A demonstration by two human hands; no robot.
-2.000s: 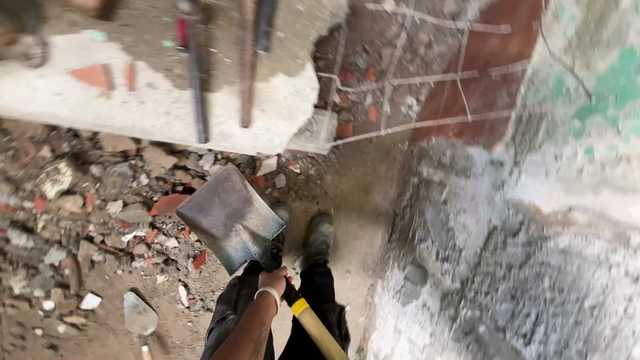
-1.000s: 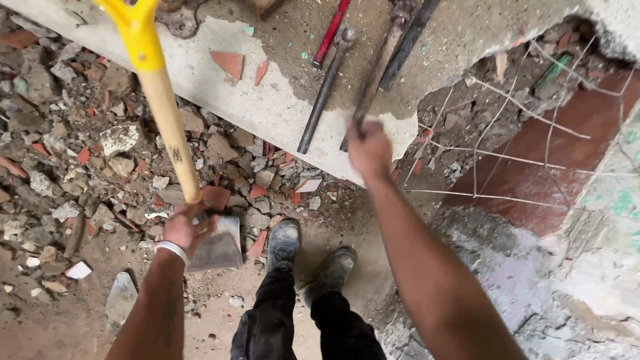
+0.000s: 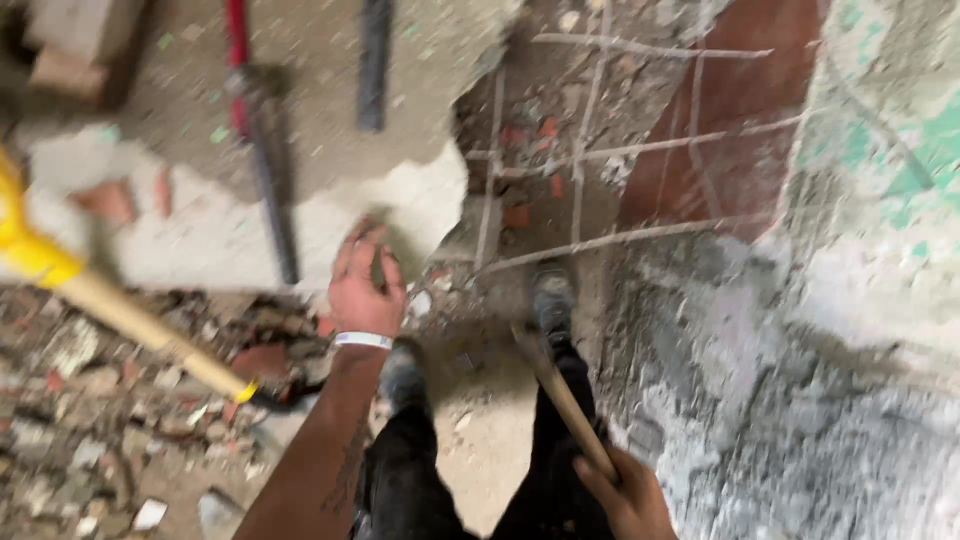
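My left hand (image 3: pixel 367 289), with a white wristband, is held over the broken edge of a concrete slab (image 3: pixel 202 225), fingers apart and nothing in it. Low at the right, my right hand (image 3: pixel 626 491) is closed around the wooden handle of a tool (image 3: pixel 574 420); its blurred head points up toward my feet, and its kind is unclear. Left of my left hand, a shovel (image 3: pixel 157 326) with a yellow grip and wooden shaft slants over rubble, its blade mostly hidden by my forearm. On the slab lie a red-and-dark metal tool (image 3: pixel 262 172) and a dark bar (image 3: pixel 373 67).
Broken brick and concrete rubble (image 3: pixel 97 390) covers the ground at the left, with a trowel-like blade (image 3: pixel 217 514) low in it. Bent metal rods (image 3: pixel 589 157) cross the gap beyond my feet. A rough grey wall (image 3: pixel 720 375) stands at the right. Wood blocks (image 3: pixel 82 45) lie upper left.
My left hand has let go of the shovel, which it held by the shaft a second ago. My right hand has lifted the wooden-handled tool off the slab and brought it down toward me.
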